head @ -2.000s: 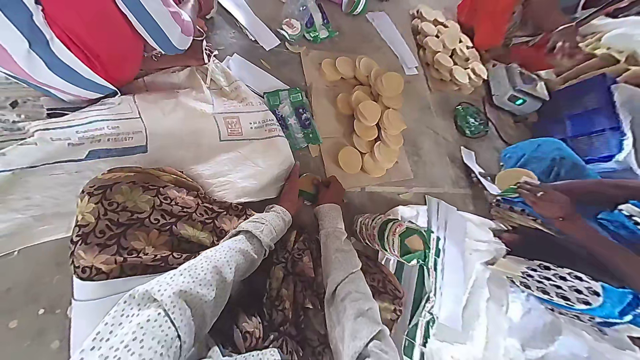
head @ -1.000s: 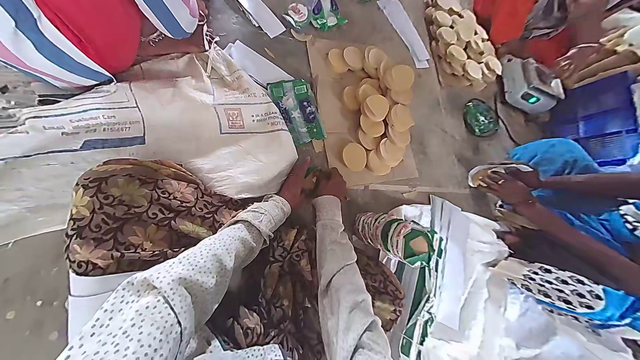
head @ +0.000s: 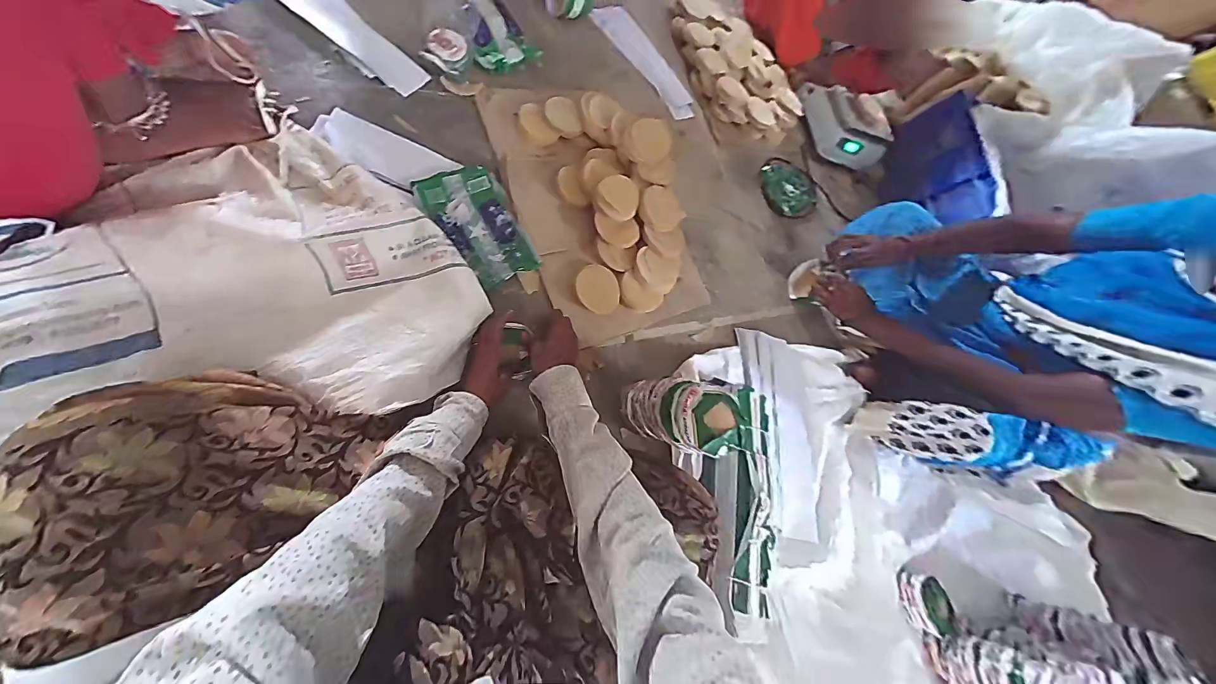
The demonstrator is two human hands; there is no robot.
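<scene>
My left hand (head: 487,359) and my right hand (head: 554,344) are close together on the floor, with a small dark round item with a green edge (head: 515,334) between them. Both hands seem closed on its sides; the fingertips are partly hidden. Just beyond lies a sheet of brown cardboard (head: 579,318) bearing heaped pale round discs (head: 617,198). Green printed plastic packets (head: 480,225) rest left of the cardboard. To the right of my right forearm, a stack of round packs with green labels (head: 698,415) lies on its side beside green-and-white plastic film (head: 753,503).
A white woven sack (head: 228,275) spreads at left. Folded white paper (head: 380,147) lies behind it. Another disc pile (head: 736,71), a scale with a green light (head: 845,123) and a green round bundle (head: 788,187) are farther right. A co-worker's hands (head: 855,271) work at right.
The co-worker's hands at right, apart two seconds ago with a pale disc raised, are now together low over a small item. My own hands stay together in about the same place.
</scene>
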